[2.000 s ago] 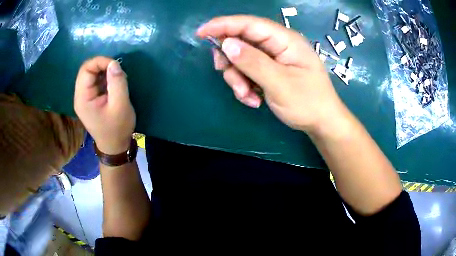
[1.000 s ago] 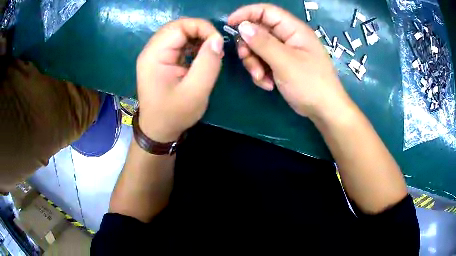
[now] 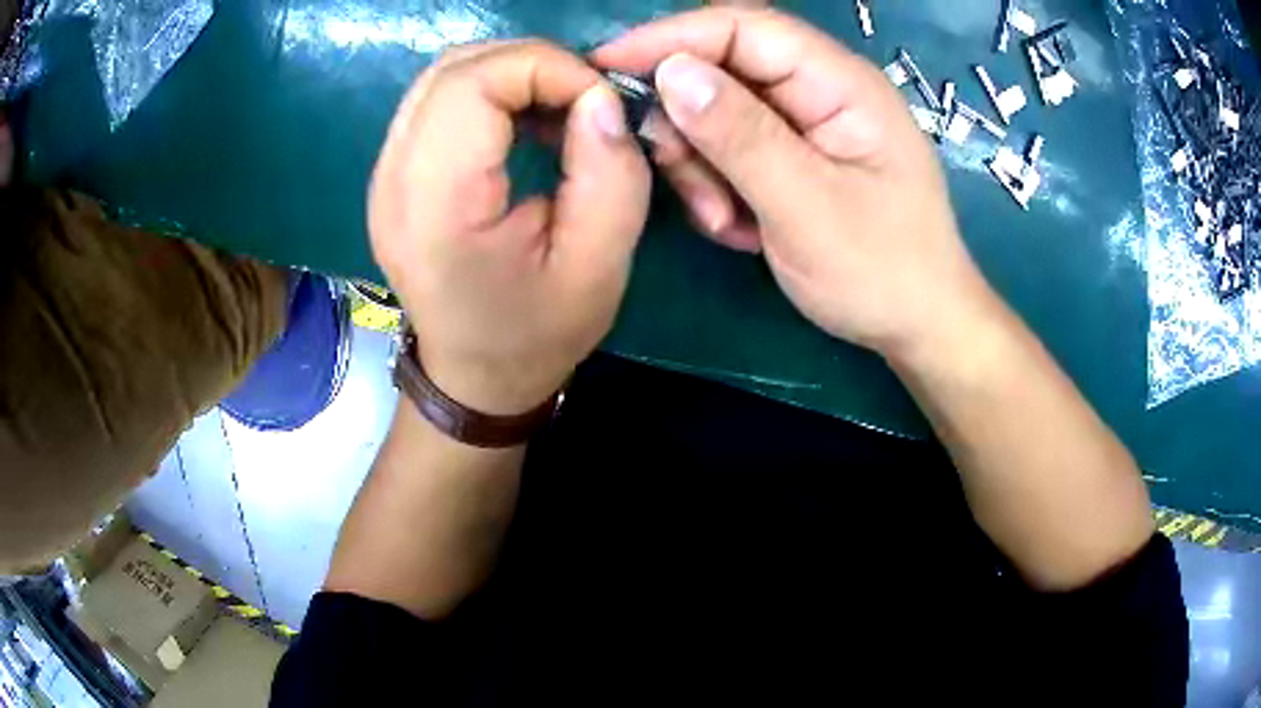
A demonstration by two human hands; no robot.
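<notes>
My left hand and my right hand meet at the fingertips above the green mat. A small dark, shiny rod-like part sits between the fingertips, and my right thumb and index finger pinch it. My left thumb and index finger are pinched at its near end; whether they hold a ring there is too small and hidden to tell. Several small dark rods with pale tabs lie loose on the mat to the right.
A clear bag of dark and pale parts lies at the right. Another crinkled clear bag is at the upper left. A person in brown clothing is at the left beside a blue stool. Cardboard boxes stand on the floor.
My left hand has moved right from the left side of the mat, first near and now against my right fingertips. The camera view has shifted, and the rings at the upper left are out of view.
</notes>
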